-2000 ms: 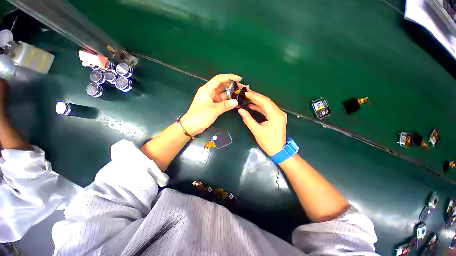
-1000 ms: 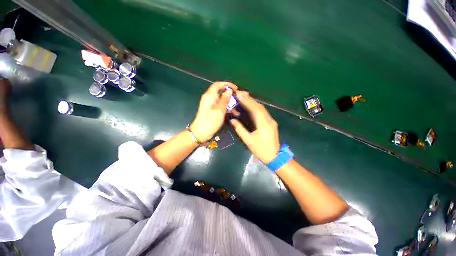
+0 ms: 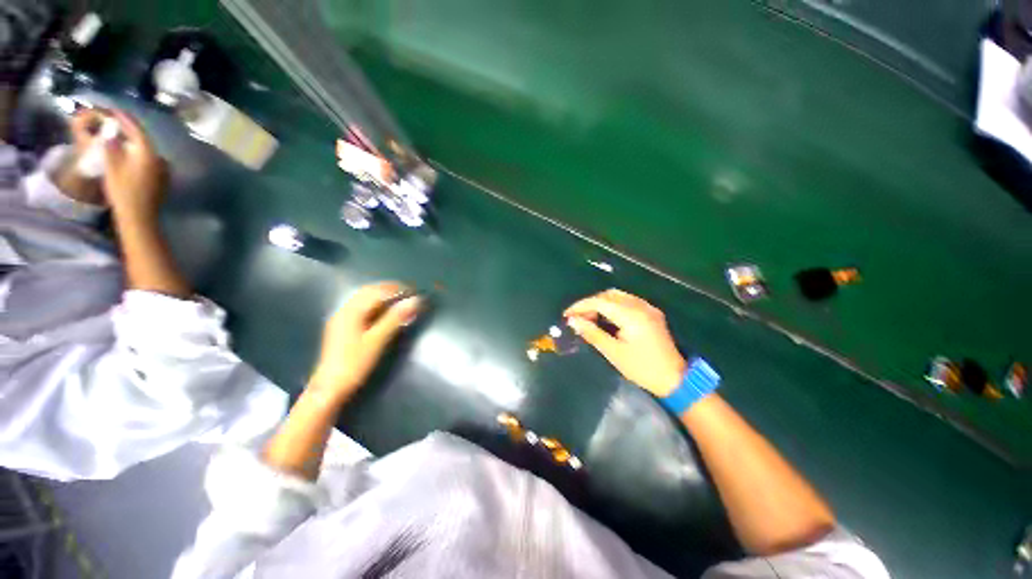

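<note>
My left hand (image 3: 364, 339) is at centre left with thumb and fingers close together. Blur hides whether a small dark thing is between them. The housing seen earlier is not clearly visible. My right hand (image 3: 636, 342), with a blue wristband, has its bent fingertips at the edge of a dark display module (image 3: 569, 342) with an orange tail. The module lies on the green surface. I cannot tell whether the fingers grip it. Spare display modules (image 3: 545, 443) with orange tails lie near my body.
A small white sliver (image 3: 601, 266) lies beyond my hands. Round silver-topped parts (image 3: 390, 201) cluster at the metal post (image 3: 311, 62); one (image 3: 285, 238) stands apart. Housings (image 3: 747, 283) and display modules (image 3: 817, 283) lie right. A neighbour's hands (image 3: 130, 164) and a white bottle (image 3: 232, 130) are left.
My hands have moved apart from their joined position around the housing. The left moved left and down; the right is now at the loose module. The view has shifted left, showing more of the neighbour.
</note>
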